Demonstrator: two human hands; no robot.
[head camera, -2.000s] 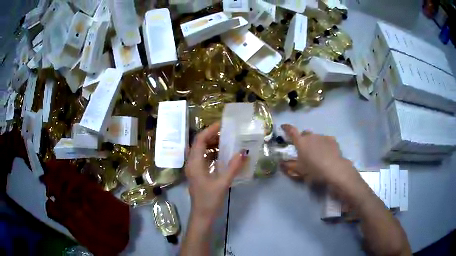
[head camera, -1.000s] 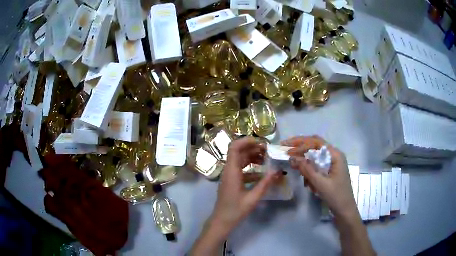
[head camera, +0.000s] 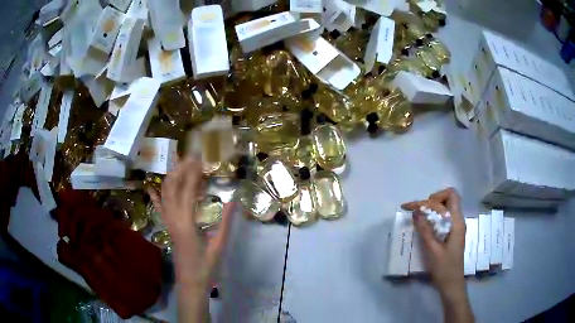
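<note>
My left hand (head camera: 192, 211) is blurred at the front of the bottle heap. Its fingers are at a blurred, tilted white carton (head camera: 214, 144); whether they grip it is unclear. My right hand (head camera: 443, 236) holds a clump of small white parts (head camera: 436, 221) in its curled fingers. Its fingertips rest at the left end of a row of closed cartons (head camera: 483, 243) standing side by side. The leftmost carton (head camera: 398, 246) shows beside the hand; the hand covers part of the row. Clear bottles of yellow liquid (head camera: 329, 194) lie between the hands.
A heap of loose cartons (head camera: 208, 41) and bottles fills the left and back. A tall carton stack (head camera: 536, 161) stands at the right. A dark red cloth (head camera: 110, 262) lies at the left table edge. A dark seam runs down the table's front middle.
My hands have moved apart, left towards the heap and right to the row. The row has grown at its left end. The printed carton left of centre has tilted and blurred.
</note>
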